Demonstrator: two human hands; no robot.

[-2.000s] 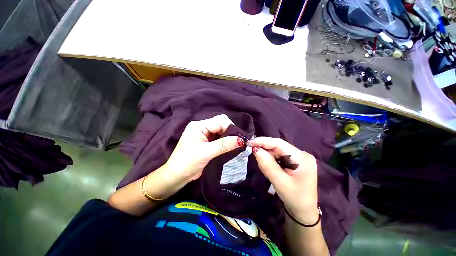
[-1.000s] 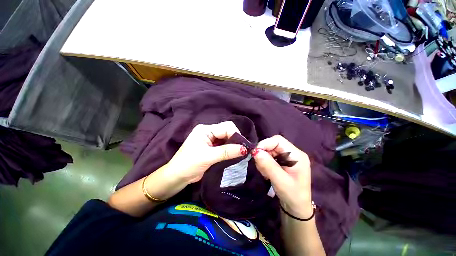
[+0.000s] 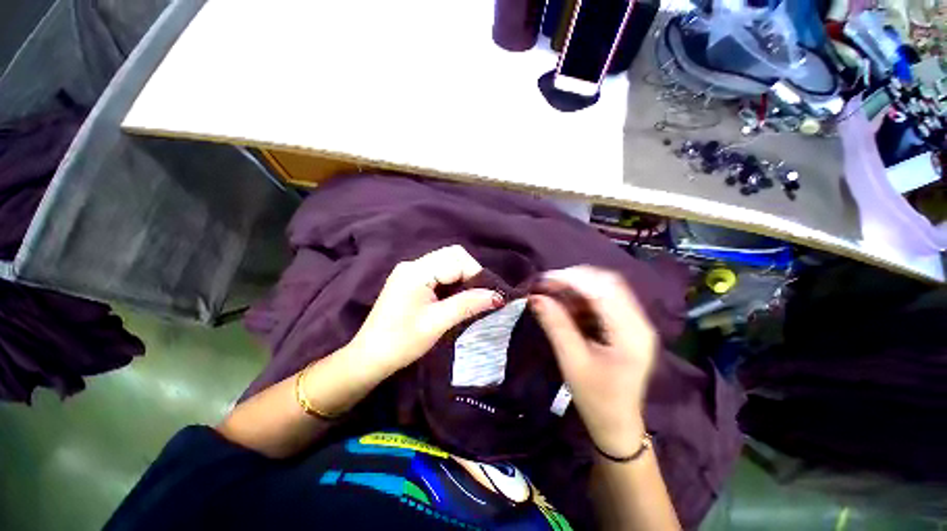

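A dark plum garment lies over my lap and up against the table edge. My left hand pinches the garment's folded edge between thumb and fingers. My right hand is beside it, its fingertips at the same edge, slightly blurred. Any needle, thread or fastener at the fingertips is too small or hidden to tell. A white main label hangs just below the fingertips, with small pale lettering under it. A narrow white side tag shows to its right.
The white table holds a phone on a stand, a maroon flask and a grey mat with loose dark fasteners. A grey fabric bin stands left. A yellow round item lies below the table edge.
My right fingers have shifted and closed differently at the edge, with blur. The label and side tag show more fully. The view has shifted slightly.
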